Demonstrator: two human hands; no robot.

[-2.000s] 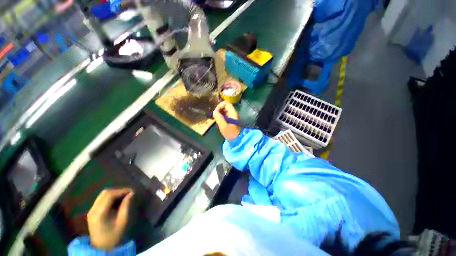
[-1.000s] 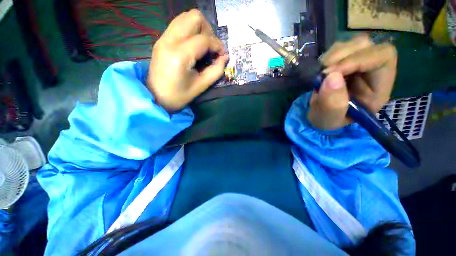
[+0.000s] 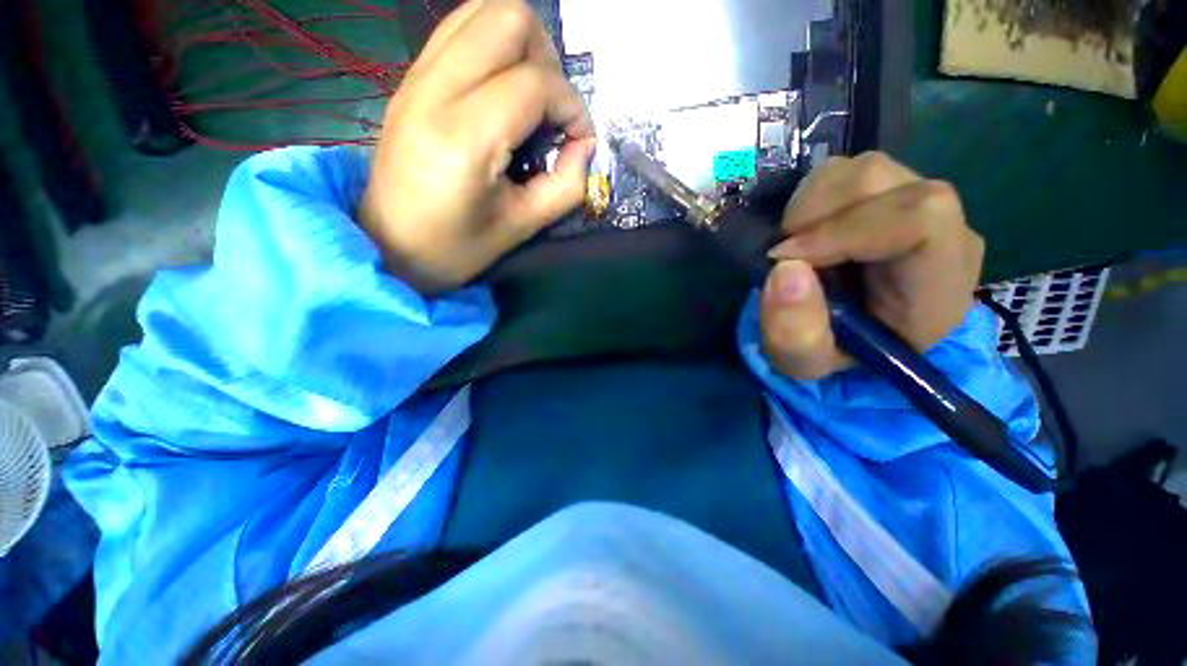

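My right hand (image 3: 879, 260) holds the dark blue-black handle of the soldering iron (image 3: 911, 371) like a pen. The iron's metal barrel points up-left, with its tip over the circuit board (image 3: 677, 150), close to my left fingertips. Whether the tip touches is too blurred to tell. My left hand (image 3: 475, 143) is at the board's left end, thumb and finger pinched together; anything between them is too small to tell. The board lies along the near edge of the silver tablet unit (image 3: 690, 46), which sits in the black tray (image 3: 885, 78). The board shows white, teal and yellow patches.
Red lead wires (image 3: 280, 65) fan out from long black bars (image 3: 137, 85) at the left. A burnt tan drip board (image 3: 1041, 46) lies at the upper right, beside a yellow item (image 3: 1174, 104). A white slotted tray (image 3: 1061, 310) is below the bench edge. A white fan (image 3: 18, 475) is lower left.
Over the last second the iron has moved left and down, its tip now near my left fingertips over the board. Two seconds ago my right hand was out by the drip board and my left hand beside the tray.
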